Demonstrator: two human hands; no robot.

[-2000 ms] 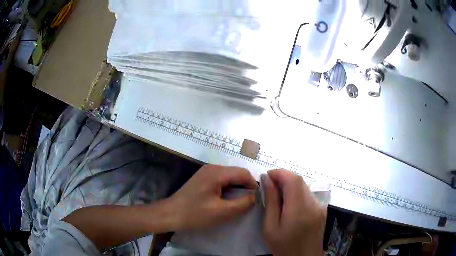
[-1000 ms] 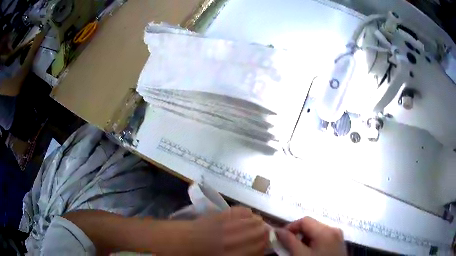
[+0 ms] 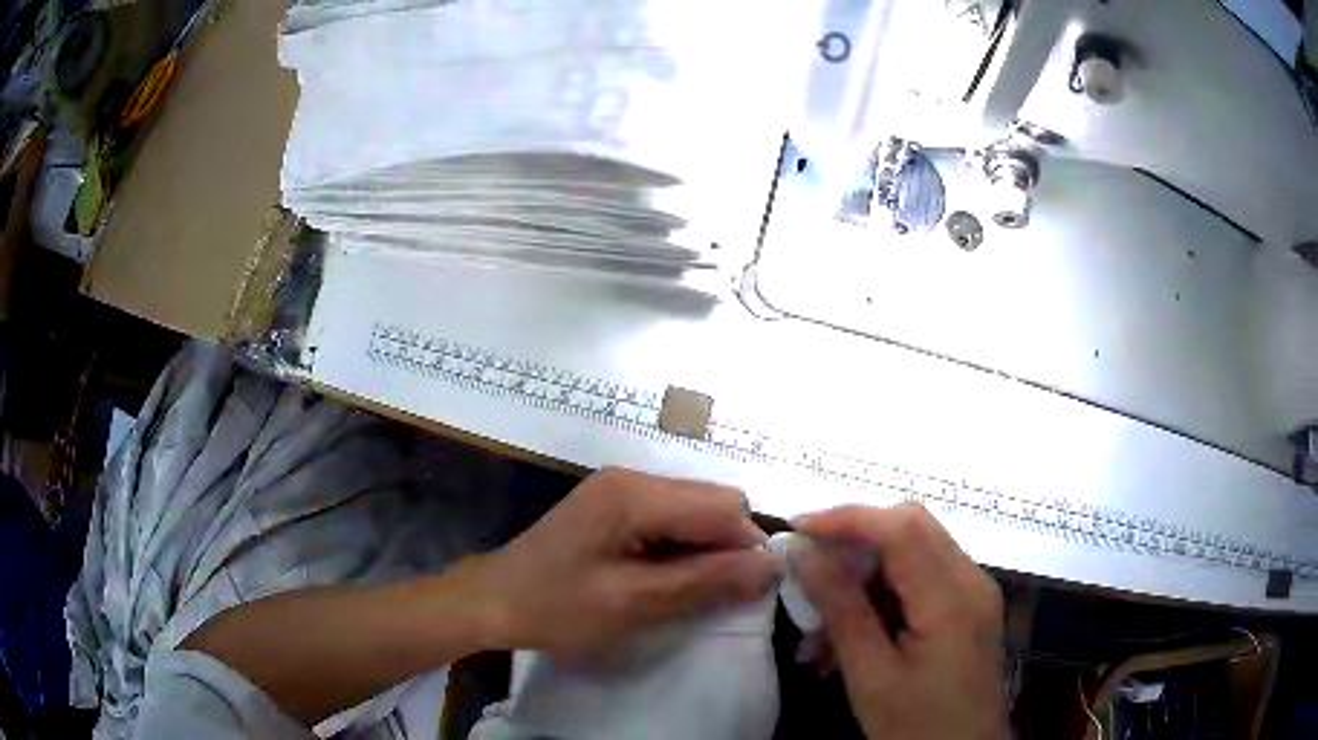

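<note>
A pale grey-white cloth [image 3: 651,687] hangs below the table's front edge at the bottom centre. My left hand [image 3: 622,564] pinches its upper edge between thumb and fingers. My right hand [image 3: 911,614] pinches a small folded white end of the cloth [image 3: 798,578] just beside the left fingertips. The fingertips of both hands nearly meet. The fingers hide part of the fold. A stack of pale folded pieces [image 3: 477,203] lies on the white table, left of the sewing machine, its layered edges facing the front.
The white sewing machine's foot area [image 3: 925,188] is at the upper right. A numbered scale [image 3: 520,379] with a tan tab [image 3: 685,414] runs along the table front. Brown cardboard [image 3: 195,188] lies left. A grey-white cloth heap [image 3: 275,506] is below it. A frame [image 3: 1185,694] shows bottom right.
Since one second ago, the table appears higher in view. The hands show higher, with fingertips closer together, and the cloth hangs below them instead of a strip showing above my left hand.
</note>
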